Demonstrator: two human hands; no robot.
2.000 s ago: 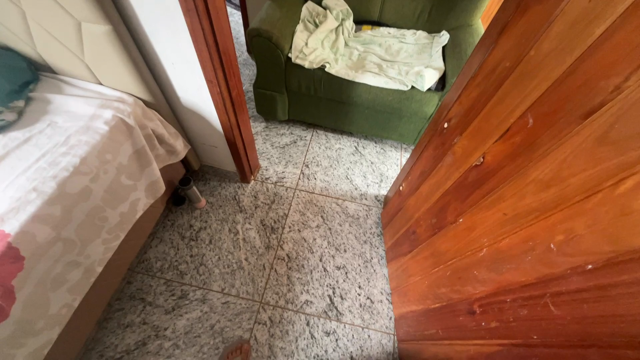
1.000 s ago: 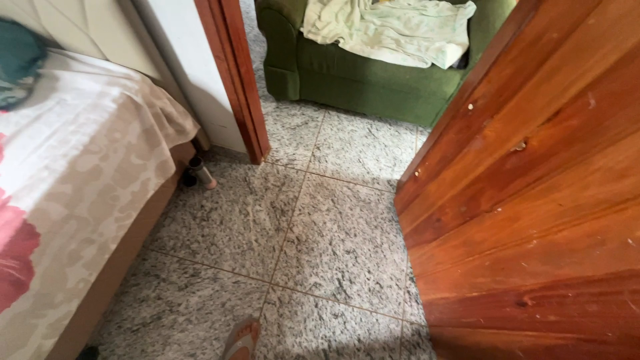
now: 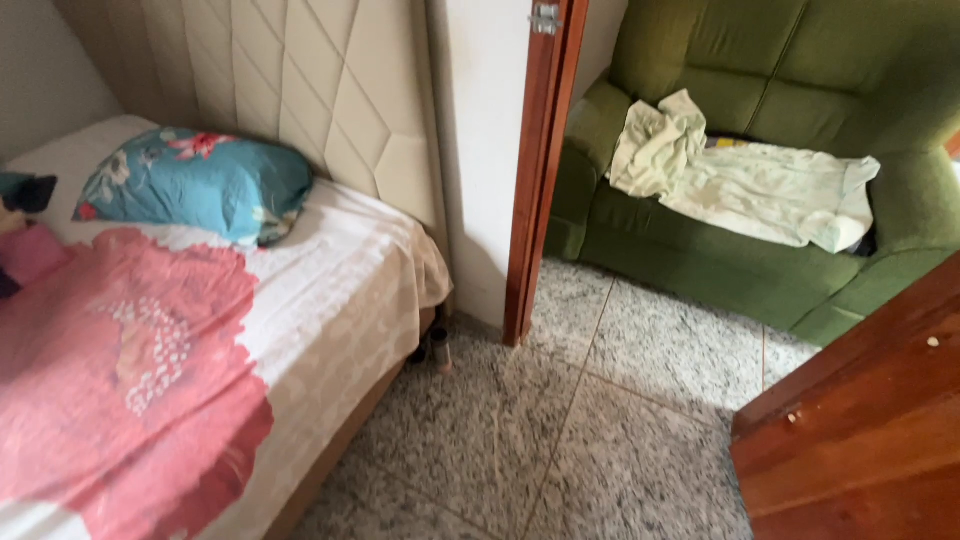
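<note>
Neither my left hand nor my right hand shows in the head view. A bed with a white sheet (image 3: 330, 247) and a large red flower print fills the left side. On it, near the padded beige headboard (image 3: 300, 82), lies a teal pillow (image 3: 202, 184) with a floral pattern. Pink and dark cloths (image 3: 34, 251) lie at the left edge of the bed. Through the doorway a pale green, crumpled cloth (image 3: 757, 187) is spread over the seat of a green sofa (image 3: 697, 251).
A wooden door (image 3: 862, 420) stands open at the lower right. The reddish door frame (image 3: 536, 187) rises between bed and sofa. Small bottles (image 3: 441, 351) are by the bed's corner on the speckled tile floor (image 3: 480, 435).
The view has swung left and up, so more of the bed, the pillow and the sofa shows. The foot seen at the bottom in the earlier frames is out of view.
</note>
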